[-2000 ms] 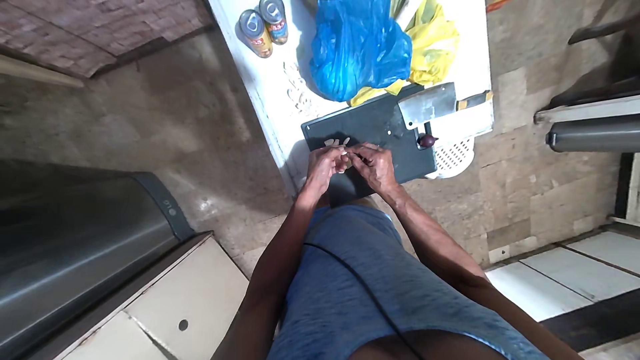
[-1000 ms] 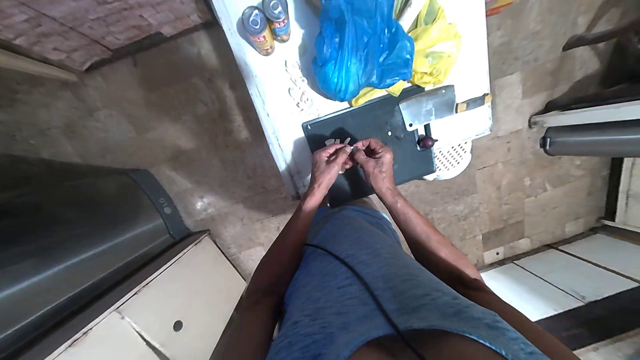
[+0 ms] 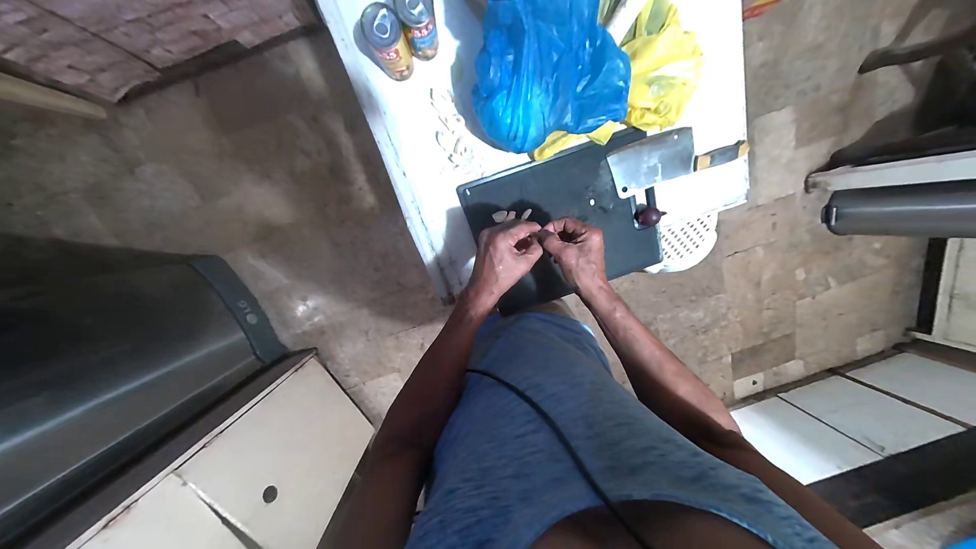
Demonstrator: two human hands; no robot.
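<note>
My left hand (image 3: 503, 255) and my right hand (image 3: 577, 252) meet at the fingertips over a black cutting board (image 3: 557, 183). Something very small seems pinched between them, but the fingers hide what it is. Several pale peeled pieces, perhaps garlic cloves (image 3: 505, 216), lie on the board just beyond my left hand. A cleaver (image 3: 652, 162) rests across the board's far right corner, its handle pointing right. A small red onion or shallot (image 3: 649, 216) sits at the board's right edge, by the handle slot. One tiny pale bit (image 3: 592, 202) lies mid-board.
The board lies on a white table (image 3: 404, 164). Beyond it are a blue plastic bag (image 3: 545, 72), a yellow plastic bag (image 3: 662, 69) and two food cans (image 3: 387, 42). Pale scraps (image 3: 454, 137) are scattered left of the bags. A white perforated stool seat (image 3: 686, 242) shows under the board's right side.
Both hands stay together over the board, with small shifts of the fingers. The pale thing seen between the fingertips earlier is now hidden. The cleaver and the onion have not moved.
</note>
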